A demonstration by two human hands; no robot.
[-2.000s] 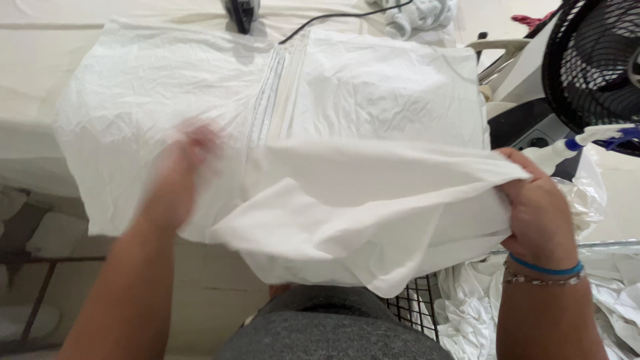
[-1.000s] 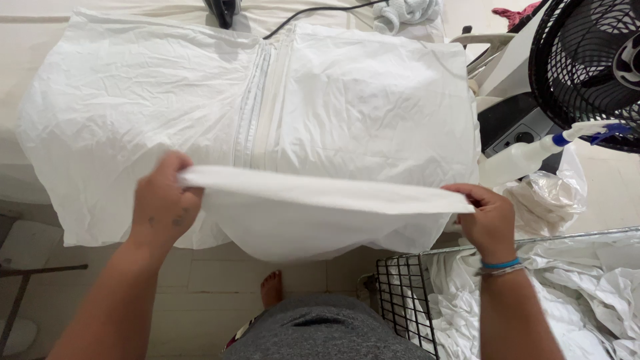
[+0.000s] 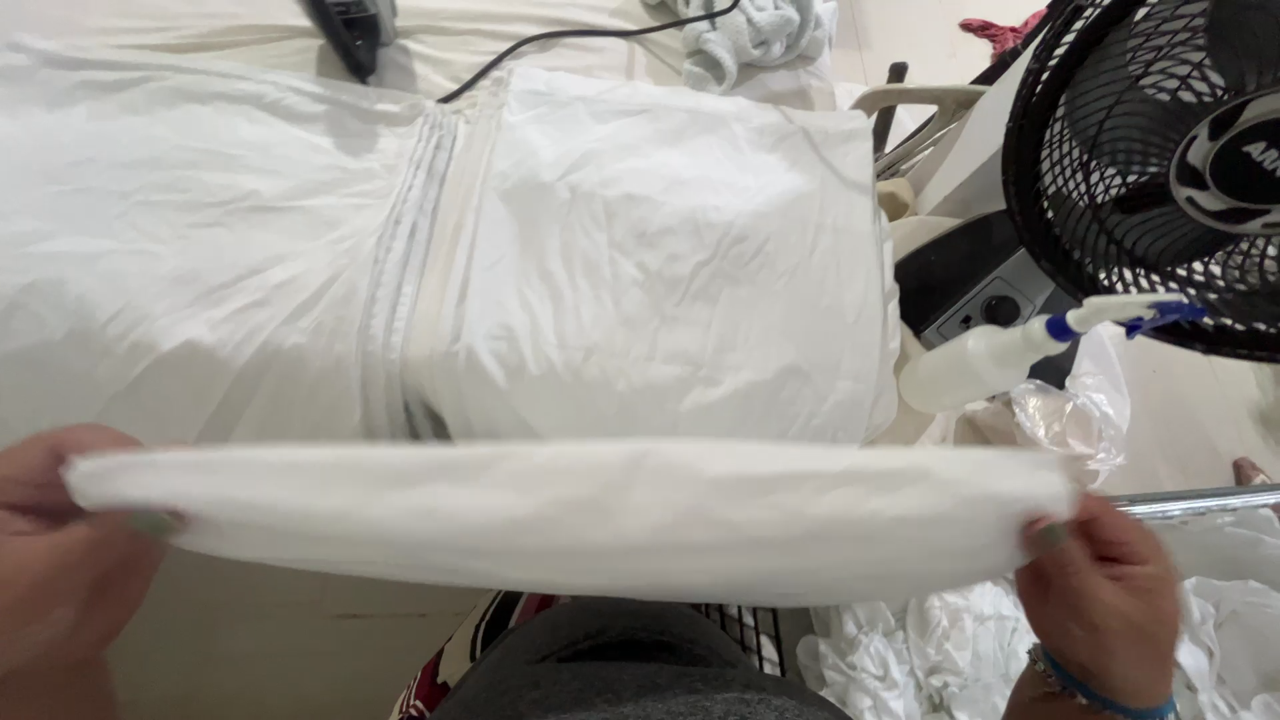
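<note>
A white cloth (image 3: 600, 520) is stretched taut between my hands, close to my body and slightly blurred. My left hand (image 3: 70, 550) grips its left end at the left edge of the view. Its right end is pinched by my right hand (image 3: 1100, 590), which has a blue band and a chain bracelet at the wrist. Beyond the held cloth, a pile of folded white fabric (image 3: 680, 250) lies on the covered table, with stacked fold edges along its left side. More wrinkled white fabric (image 3: 200, 220) spreads to the left.
A clothes iron (image 3: 355, 35) with a black cord (image 3: 590, 33) stands at the back, near a crumpled grey cloth (image 3: 750, 40). To the right are a black fan (image 3: 1160, 150), a spray bottle (image 3: 980, 365) and a plastic bag (image 3: 1080, 410). A wire basket's metal rim (image 3: 1200, 501) borders crumpled white cloths at lower right.
Two seconds ago my left hand was off the cloth and blurred; one second ago it held the left end. The cloth hung loosely at first and is now pulled straight. The view has moved closer.
</note>
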